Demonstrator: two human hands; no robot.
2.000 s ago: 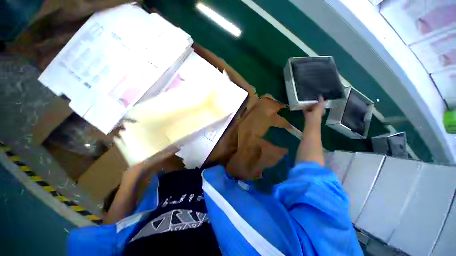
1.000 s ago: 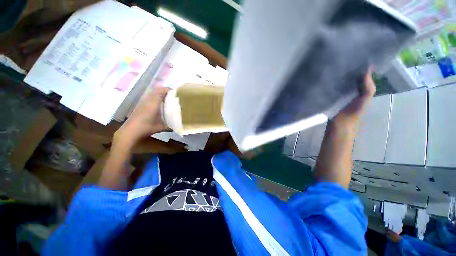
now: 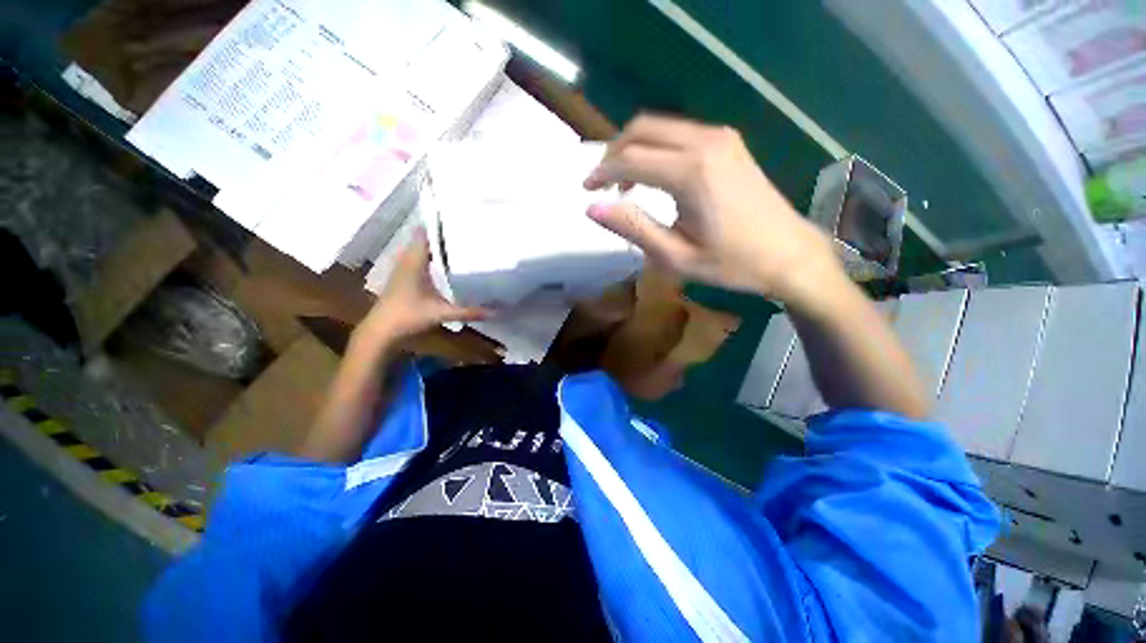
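A white folding carton [image 3: 534,220] is in front of my chest, a hollow box shape, overexposed and partly blurred. My left hand [image 3: 409,298] holds its left side and lower edge. My right hand [image 3: 704,201] is at its right end, thumb and fingers apart near a white flap; whether they touch it is unclear. The inside of the carton is not visible. Behind and left lies a pile of flat printed carton blanks [image 3: 308,119] with a pink picture. A second pile is mostly hidden under the carton.
An open white box with dark grey contents [image 3: 867,216] stands on the green surface [image 3: 704,94]. Stacked white boxes [image 3: 974,364] line the right. Torn kraft paper [image 3: 685,337] lies beside the blanks. An open brown carton [image 3: 270,389] with clear film is low left. Printed boxes [image 3: 1081,75] show upper right.
The dark-filled box lifted in my right hand is no longer seen apart, and the carton's open cream end is out of sight. My right hand has come to the white carton's right end.
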